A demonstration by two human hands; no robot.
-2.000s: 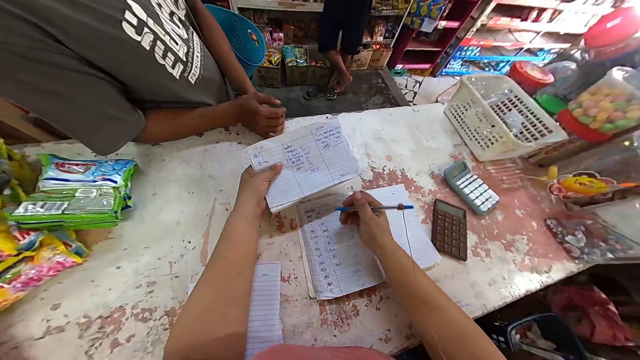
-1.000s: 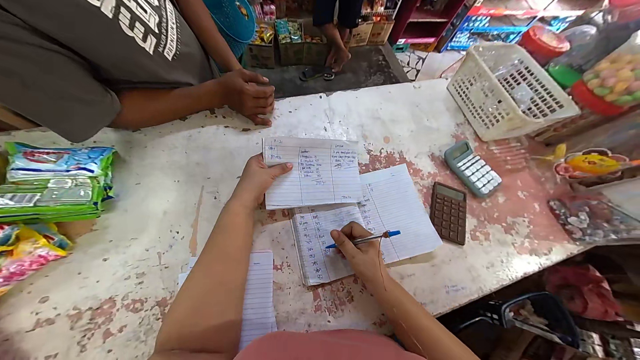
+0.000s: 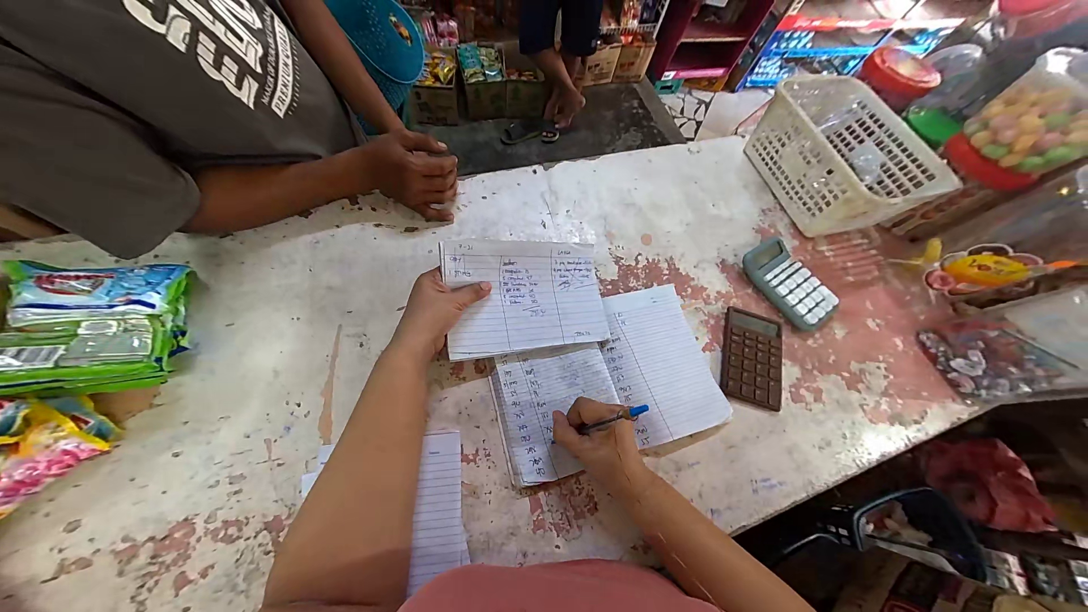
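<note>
My left hand (image 3: 442,310) grips the left edge of a lined writing pad (image 3: 527,327) with handwritten columns, thumb on top. The pad overlaps the upper part of an open lined notebook (image 3: 671,365). Over the notebook's left page, my right hand (image 3: 599,433) holds a blue-capped pen (image 3: 625,415), its tip at the page and partly hidden by the fingers. Loose lined sheets (image 3: 440,510) lie beside my left forearm. Right of the notebook are a brown calculator (image 3: 751,359) and a grey-blue calculator (image 3: 790,284).
Another person's clasped hands (image 3: 416,174) rest on the counter's far edge. A white plastic basket (image 3: 850,161) and lidded candy jars (image 3: 1028,119) stand at right. Green packets (image 3: 85,327) lie at left on the worn counter (image 3: 229,374). Beyond are boxes of goods and a person's feet.
Since two seconds ago, the pad in my left hand has turned to lie straighter across the notebook. My right hand with the pen has moved lower on the notebook's left page.
</note>
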